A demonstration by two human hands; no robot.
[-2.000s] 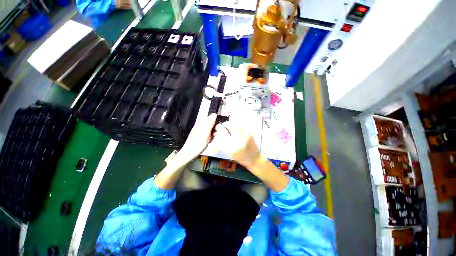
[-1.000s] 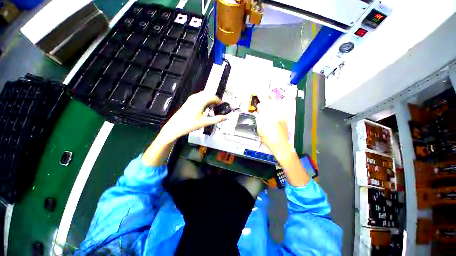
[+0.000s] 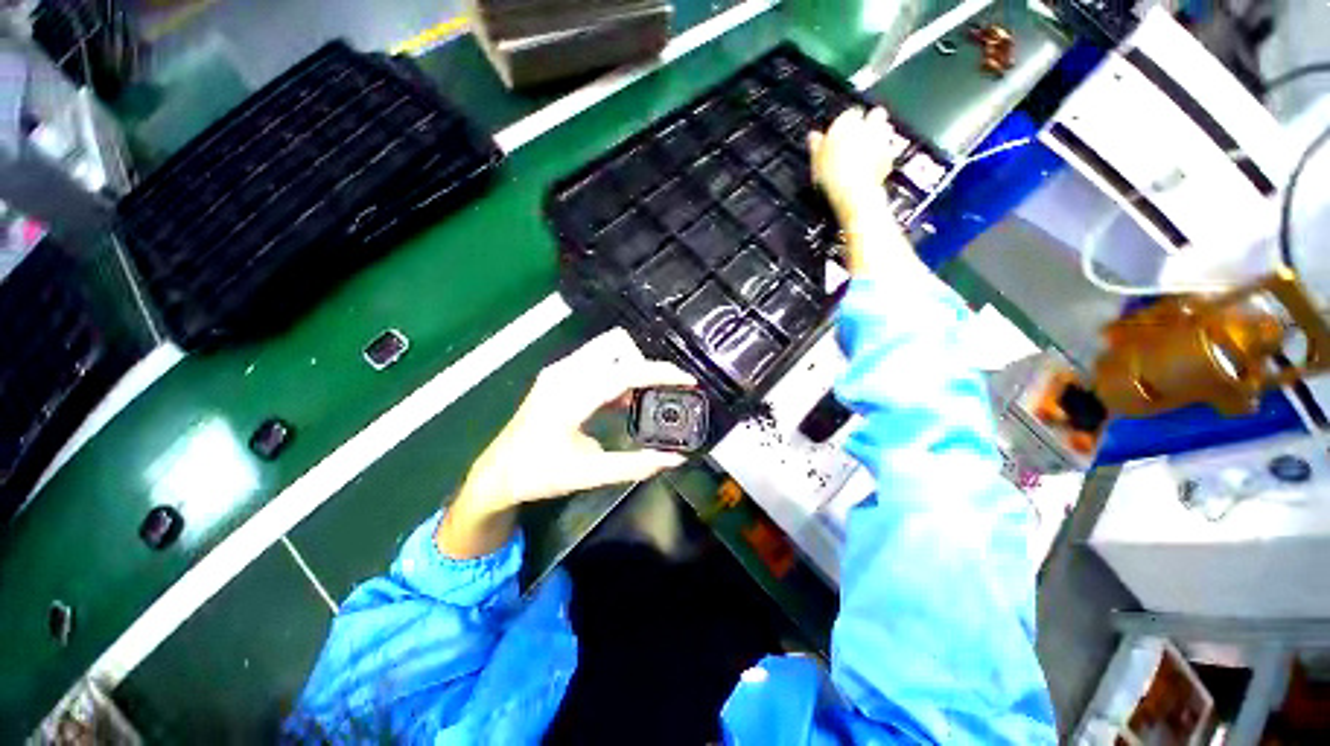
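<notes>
My left hand (image 3: 562,430) holds a black square housing (image 3: 670,418) between thumb and fingers, its round-centred face turned up to the camera. The housing is in front of the near corner of the blister tray stack (image 3: 664,226). My right hand (image 3: 858,158) reaches over the far right part of the top tray, fingers down at the pockets. Whether its fingers grip a part cannot be told. A white insert part (image 3: 922,172) lies in a pocket just right of that hand. My right sleeve covers part of the white base plate (image 3: 780,437).
Several black housings (image 3: 271,437) lie on the green belt (image 3: 328,394) at left. Another tray stack (image 3: 314,182) stands farther left. The gold press head (image 3: 1203,350) and orange-and-black nest (image 3: 1076,407) are at right. A cardboard box (image 3: 569,37) is at the top.
The view has swung left toward the trays. My right hand has moved from the base plate to the tray stack. My left hand has lifted the black housing away from the base plate.
</notes>
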